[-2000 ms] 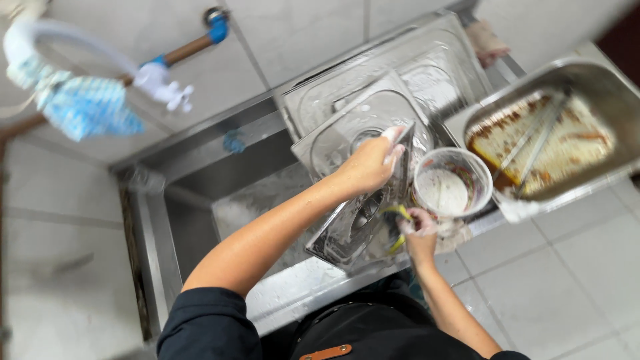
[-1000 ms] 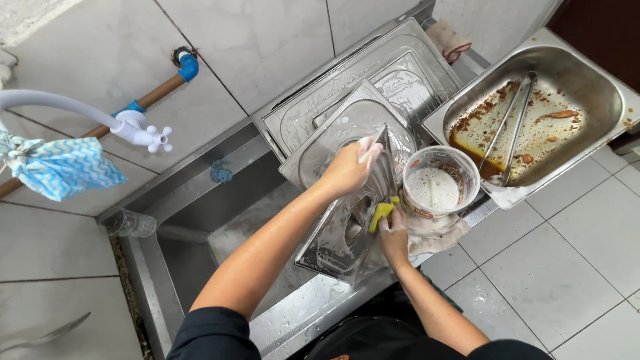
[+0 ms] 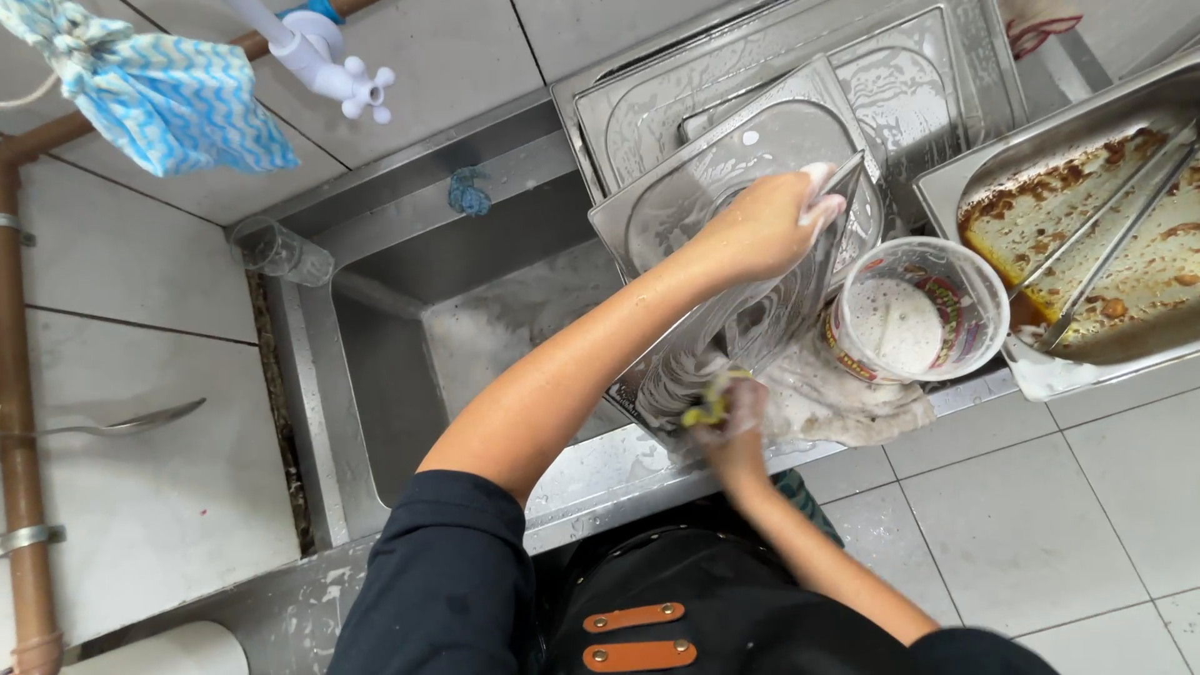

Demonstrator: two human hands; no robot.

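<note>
My left hand (image 3: 773, 225), with suds on its fingers, grips the upper edge of a soapy stainless steel pan lid (image 3: 741, 323) that is tilted up. My right hand (image 3: 736, 422), slightly blurred, presses a yellow sponge (image 3: 714, 398) on the lower part of that lid. Behind it lie more steel lids (image 3: 656, 220), wet and stacked at the sink's back edge. A clear plastic tub (image 3: 914, 309) of foamy liquid stands to the right of the lid, beside a wet, soapy cloth (image 3: 844, 408).
At the right, a steel pan (image 3: 1078, 253) with greasy residue holds metal tongs (image 3: 1111, 234). The sink basin (image 3: 394, 375) lies left, with a glass (image 3: 281, 253) and blue scrubber (image 3: 469, 192) on its rim. A white tap (image 3: 337, 70) and blue-striped cloth (image 3: 178, 98) are upper left.
My right hand with the sponge has moved down along the lid toward its lower end. My left hand keeps its hold on the upper edge. The view has shifted.
</note>
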